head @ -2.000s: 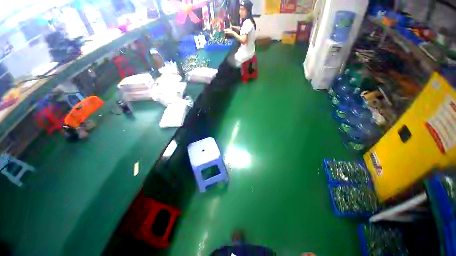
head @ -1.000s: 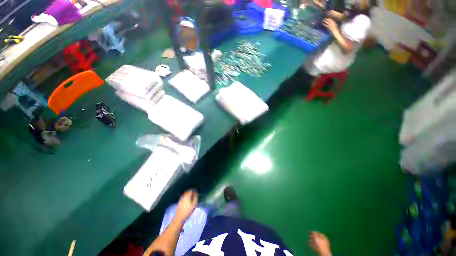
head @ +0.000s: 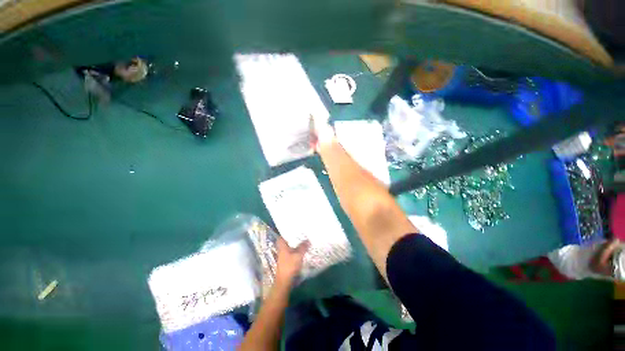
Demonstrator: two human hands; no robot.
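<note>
Flat whitish packs lie on the green bench. My left hand [head: 291, 259] holds the near edge of the middle pack [head: 301, 212], thumb on top. My right hand [head: 321, 135] reaches across to the right edge of the far pack [head: 277, 99]; its fingers are blurred and their hold is unclear. Another white pack [head: 366, 147] lies beside my right forearm. A marked pack [head: 202, 284] lies at lower left with a crumpled clear bag [head: 257, 240] against it.
Loose circuit boards [head: 480, 185] and crumpled clear plastic [head: 418, 127] lie at right, by a blue bin [head: 565, 195]. A dark post crosses there. A black object [head: 199, 113] and cable lie at left. A blue stool [head: 202, 336] is below. Another person's hand [head: 606, 257] is at right.
I have come up to the bench and the view has turned onto it. My left hand has moved onto the middle pack, and my right hand has reached forward to the far pack.
</note>
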